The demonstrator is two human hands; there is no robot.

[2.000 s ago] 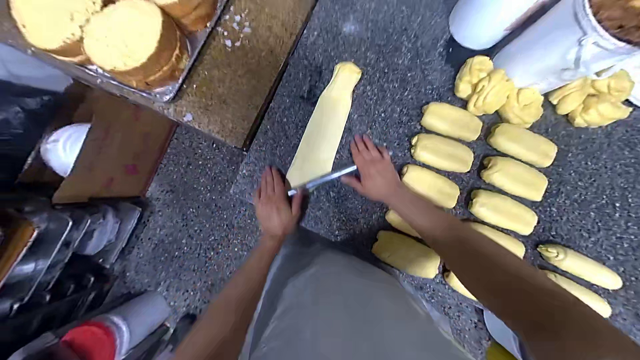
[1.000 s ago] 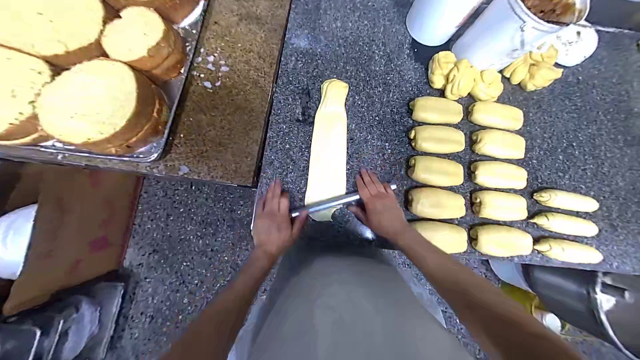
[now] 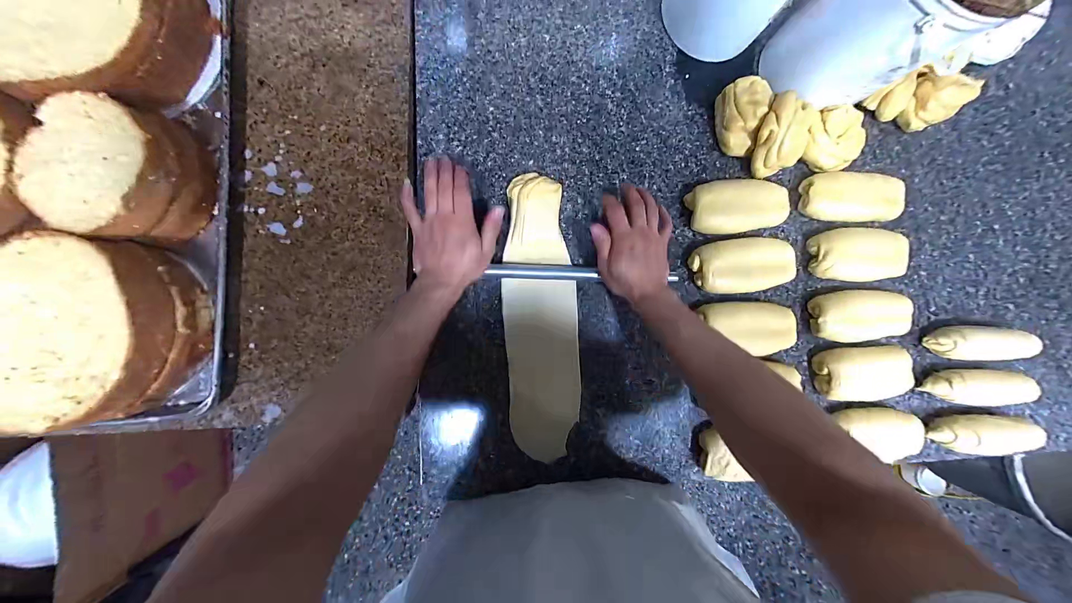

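A long flat strip of yellow dough [image 3: 543,360] lies on the dark speckled countertop, its far end bunched and thicker. Across it rests a thin metal rod [image 3: 544,272]. My left hand [image 3: 450,230] lies over the rod's left end, palm down with fingers spread. Over the right end is my right hand [image 3: 634,243], palm down, fingers slightly bent; the rod's tip shows just beyond it. Neither hand's fingers visibly wrap around the rod. Right of my right hand are two columns of rolled dough pieces [image 3: 741,207], partly hidden by my right forearm.
Several slimmer dough rolls [image 3: 981,343] lie at the right. Folded dough lumps [image 3: 783,134] sit beside a white bucket [image 3: 854,50] and another white container [image 3: 720,25]. At left, a metal tray [image 3: 219,251] holds round cakes [image 3: 79,163] on a brown speckled surface. A cardboard box [image 3: 138,502] is below.
Both hands and the rod have moved away from my body, from the strip's near end towards its bunched far end. The view has shifted and turned.
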